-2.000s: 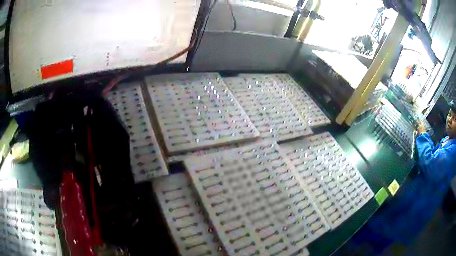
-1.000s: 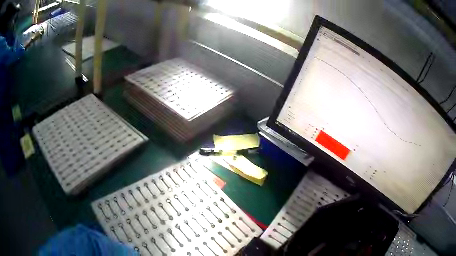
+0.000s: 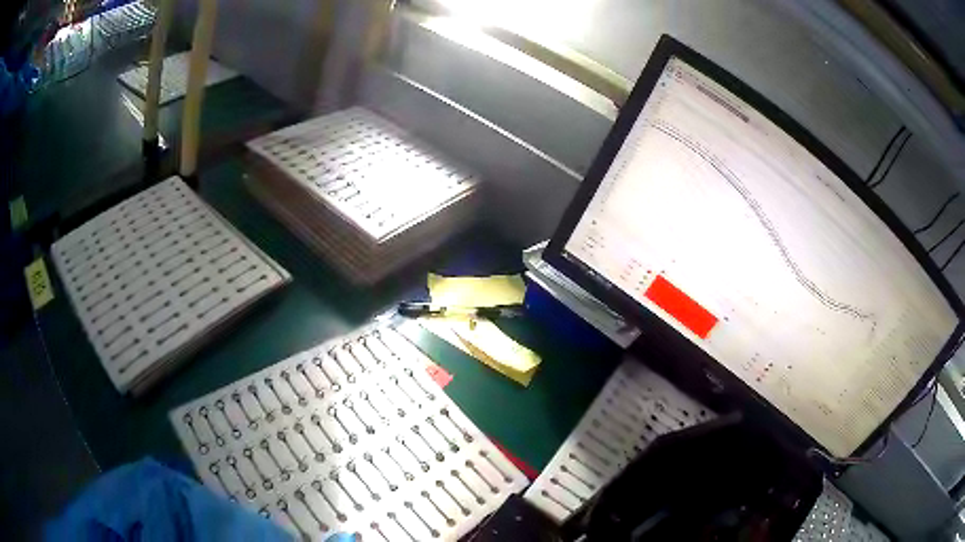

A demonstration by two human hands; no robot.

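A white parts tray [image 3: 344, 439] with rows of dark dumbbell-shaped parts lies nearest, at lower centre-left. The black test fixture [image 3: 704, 482] is at the bottom right, cut off by the lower edge; its clamping parts are hidden or too dark to tell. A blue sleeve [image 3: 159, 508] shows at the bottom left. Neither of my hands is visible; both are out of the picture or hidden. The monitor [image 3: 762, 249] shows a graph with close-lying falling curves and a red result box [image 3: 681, 305].
A thick tray stack [image 3: 360, 191] stands at the back, a lower one [image 3: 164, 281] at left. Yellow slips [image 3: 476, 291] with a dark pen [image 3: 418, 309] lie behind the near tray. Another parts tray [image 3: 619, 434] lies between the near tray and the monitor. Two yellowish posts [image 3: 198, 90] stand back left.
The view has swung from the trays right of the fixture to those on its left, then shifted slightly. The single curve on the monitor is now a close group of curves; the box stays red.
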